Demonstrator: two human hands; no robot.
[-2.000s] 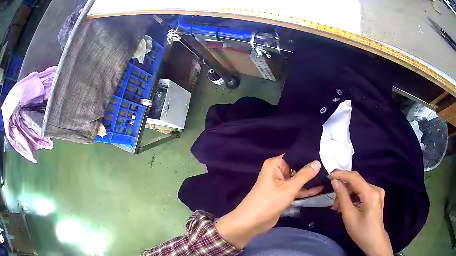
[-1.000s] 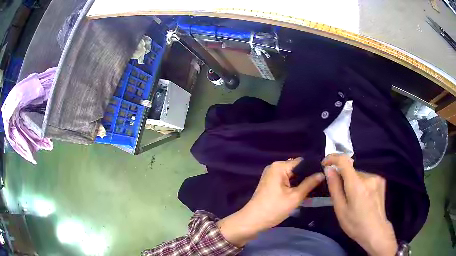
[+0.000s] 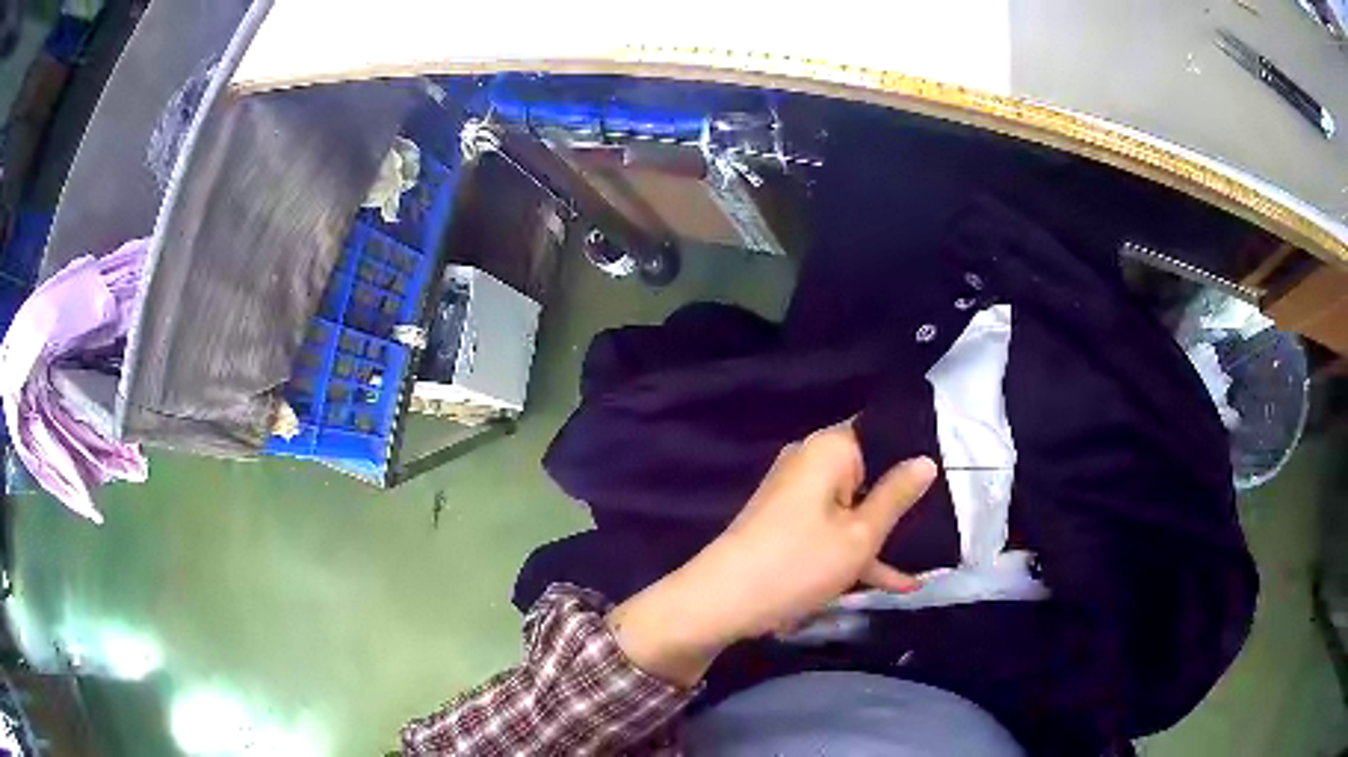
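Note:
The dark navy-purple garment (image 3: 710, 414) lies heaped over the lap and hangs from the table. A white inner cloth (image 3: 977, 429) shows as a wedge beside its dark edge, and a second pale strip (image 3: 961, 584) crosses below. A thin dark line, possibly thread, crosses the white cloth. Small round buttons (image 3: 927, 333) sit in a row above the white. My left hand (image 3: 791, 540) pinches the garment's dark edge between thumb and fingers, left of the white. My right hand is out of the picture. No needle can be made out.
The white worktable (image 3: 665, 33) has a yellow measuring strip (image 3: 946, 98) along its front edge. Small scissors or snips (image 3: 1276, 83) lie at top right. A blue crate (image 3: 355, 333), grey cloth (image 3: 244, 266) and pink cloth (image 3: 67, 355) are at left. A clear bin (image 3: 1268, 407) stands at right.
My right hand has left the cloth edge and gone out of the picture. My left hand still holds the edge. More of the white cloth shows, and the view has shifted slightly.

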